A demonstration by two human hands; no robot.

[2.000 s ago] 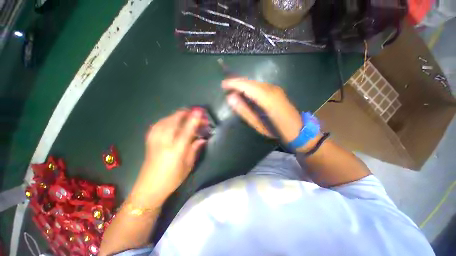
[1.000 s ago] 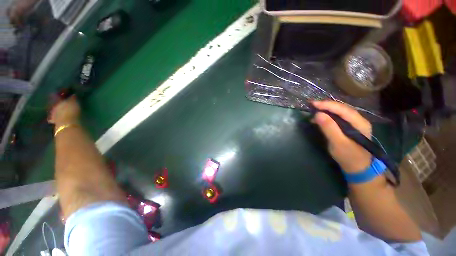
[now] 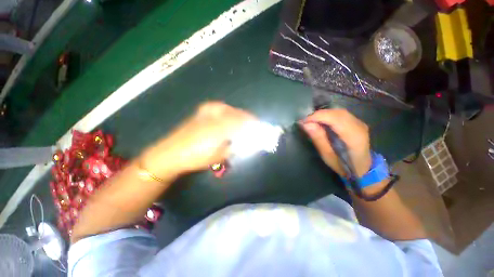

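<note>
My right hand (image 3: 338, 140) holds the black soldering iron (image 3: 340, 149) like a pen. Its tip end points up and left, just below the dark speckled mat (image 3: 325, 73); the tip is blurred. My left hand (image 3: 216, 132) is over the middle of the green bench, left of the iron. White glare covers its fingers, so what they touch or hold is hidden. A red module with a gold centre (image 3: 218, 169) lies just below the left hand. Many more red modules (image 3: 89, 167) lie piled at the left, partly behind my left forearm. Another red module (image 3: 153, 214) lies by my sleeve.
Thin solder lengths (image 3: 309, 46) lie on the mat beside a round tub of metal wool (image 3: 392, 51). A yellow part (image 3: 454, 35) stands far right. An open cardboard box (image 3: 466, 200) is at right. A small fan (image 3: 15, 257) is lower left. A dark unit (image 3: 63, 70) lies beyond the white strip (image 3: 179, 59).
My left hand has come back from the belt at the far left to mid-bench. My right hand, still holding the iron, has shifted slightly left. The camera view has also shifted.
</note>
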